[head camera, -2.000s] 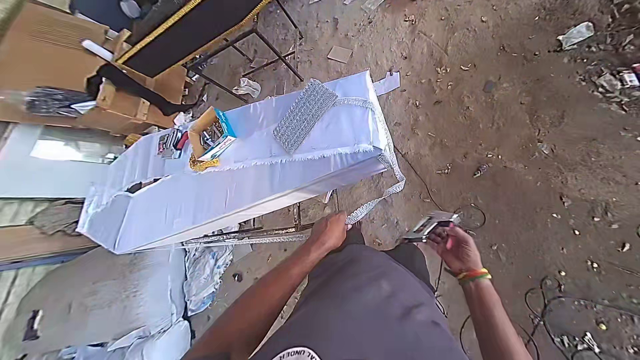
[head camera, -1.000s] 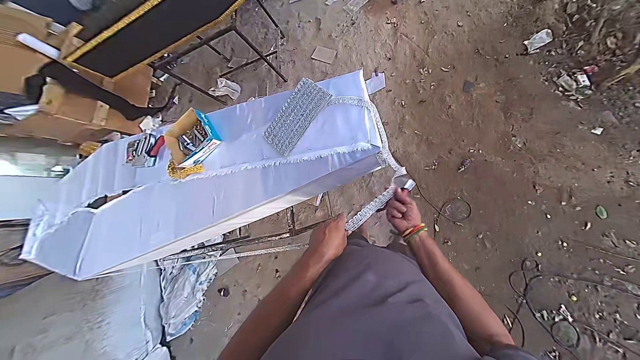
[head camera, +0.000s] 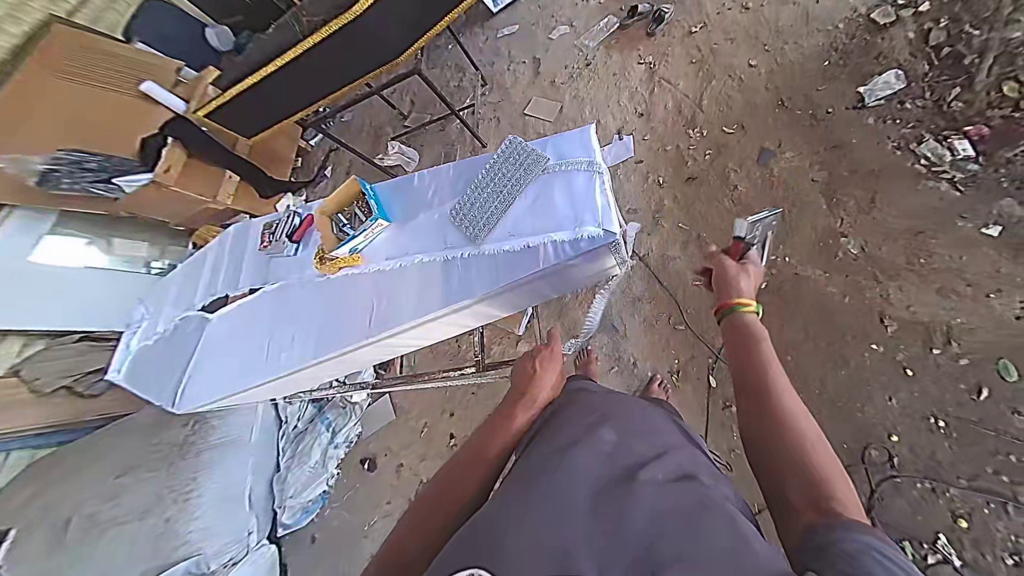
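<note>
A white cloth-covered coffin (head camera: 384, 304) lies on a metal stand, with its narrow end toward the middle. My left hand (head camera: 540, 370) grips a strip of silver braided trim (head camera: 594, 314) below that end; the strip runs up to the coffin's corner. Off to the right, my right hand (head camera: 736, 274) is closed on a metal staple gun (head camera: 758, 228), held away from the coffin. On the coffin lie a wound bundle of silver trim (head camera: 500, 189), an open box of metal pieces (head camera: 354, 216), gold trim (head camera: 336, 261) and a red-handled tool (head camera: 302, 228).
A black coffin with gold edging (head camera: 296, 72) rests on a metal stand (head camera: 428, 80) behind. Cardboard boxes (head camera: 80, 104) stand at the upper left. A dark cable (head camera: 680, 308) crosses the dirt ground by my feet (head camera: 586, 364). Litter (head camera: 884, 86) lies at the upper right.
My right hand, which was at the trim near the coffin's corner one second ago, has moved away to the right with the staple gun. My left hand remains at the trim.
</note>
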